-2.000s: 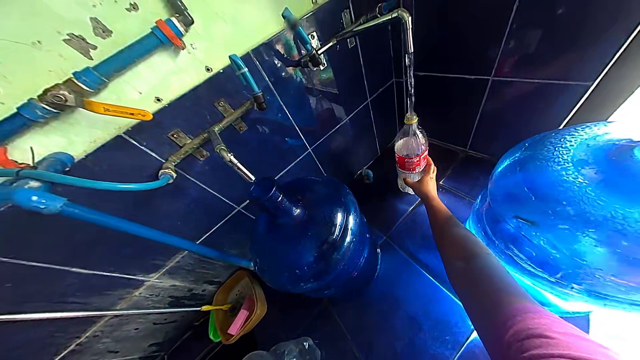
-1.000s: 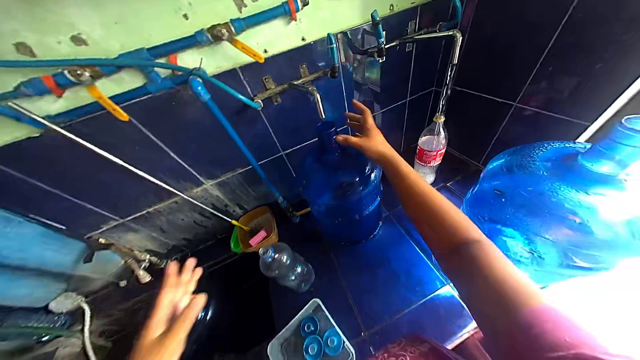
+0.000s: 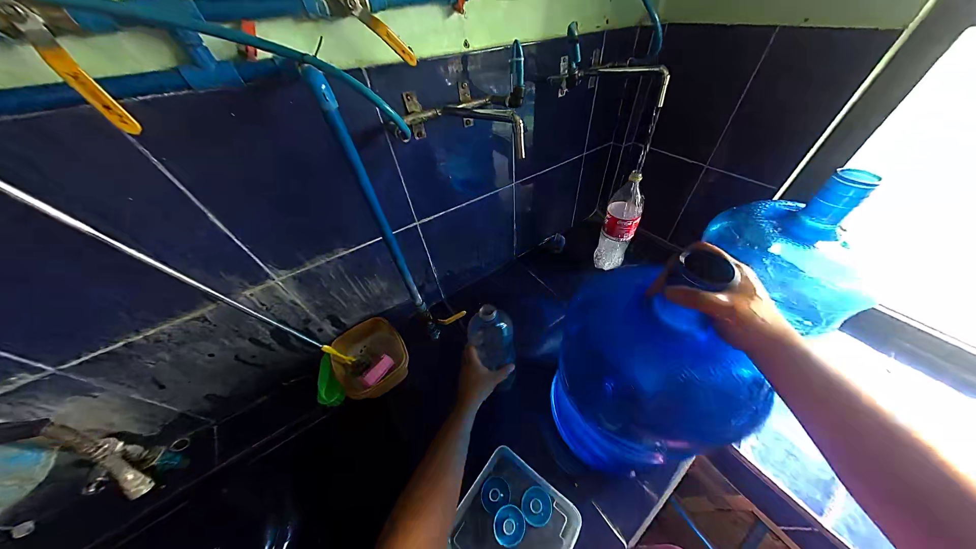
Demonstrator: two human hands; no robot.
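Note:
My right hand [image 3: 736, 305] grips the neck of a large blue water jug [image 3: 656, 381], which leans on the dark tiled counter. My left hand [image 3: 482, 377] is closed around a small clear plastic bottle [image 3: 492, 335], to the left of the jug. Behind the jug, a clear plastic bottle with a red label [image 3: 621, 221] stands beneath a bent metal spout [image 3: 663, 84], with water running into its mouth. Another metal spout [image 3: 518, 137] on the wall has no vessel directly under it. The jug's base is partly out of clear view.
A second blue jug [image 3: 793, 244] stands by the bright opening at right. A clear plastic tray [image 3: 568, 518] holds several blue caps near the front. At left are a brown basin [image 3: 396, 335] with a pink sponge, a long metal rod [image 3: 152, 263] and blue pipes [image 3: 366, 191].
The blue jug has moved from beneath the middle spout toward the front right, gripped by my right hand. My left hand, empty a second ago, has taken hold of the small clear bottle.

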